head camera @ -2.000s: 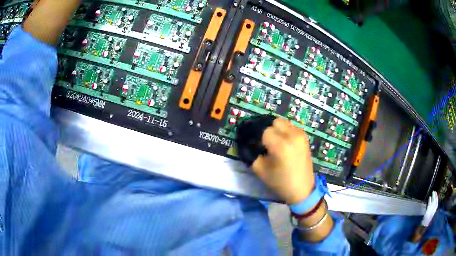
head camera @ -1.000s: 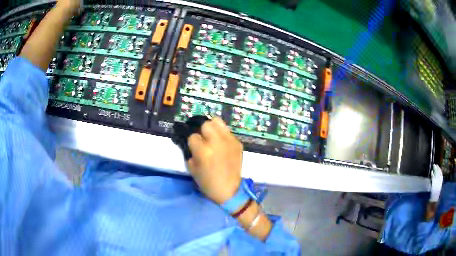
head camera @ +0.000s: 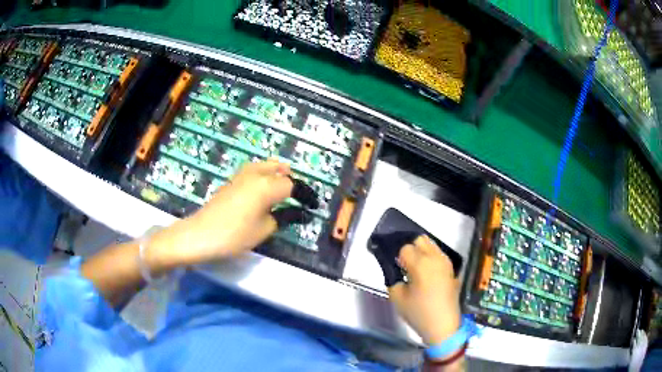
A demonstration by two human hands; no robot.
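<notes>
A black solder pallet [head camera: 331, 259] lies in front of me with rows of green circuit boards [head camera: 209, 93] and orange-brown hold-down bars [head camera: 363, 155] at its sides. My left hand [head camera: 232, 211], with black fingertip covers, is over its lower right boards. The fingers hide the boards under them, and I cannot tell if they hold anything. My right hand [head camera: 430, 294], also with black-covered fingers, is in the gap right of this pallet, at a dark flat rectangle [head camera: 401, 220]. Its fingertips overlap the rectangle, and whether they grip anything is unclear. A light blue strap is on the right wrist.
Another pallet [head camera: 536, 265] lies right of the gap, and one [head camera: 76, 91] lies to the left. A silver-white rail [head camera: 319, 298] runs nearest me. On the green bench [head camera: 218, 33] stand bins of silver-coloured [head camera: 290, 20] and yellow [head camera: 428, 47] components. A blue cord [head camera: 577, 120] hangs at right.
The view has shifted, bringing the bins into sight. My left hand has come from the upper left onto the middle pallet. My right hand has left the boards for the gap with the dark rectangle.
</notes>
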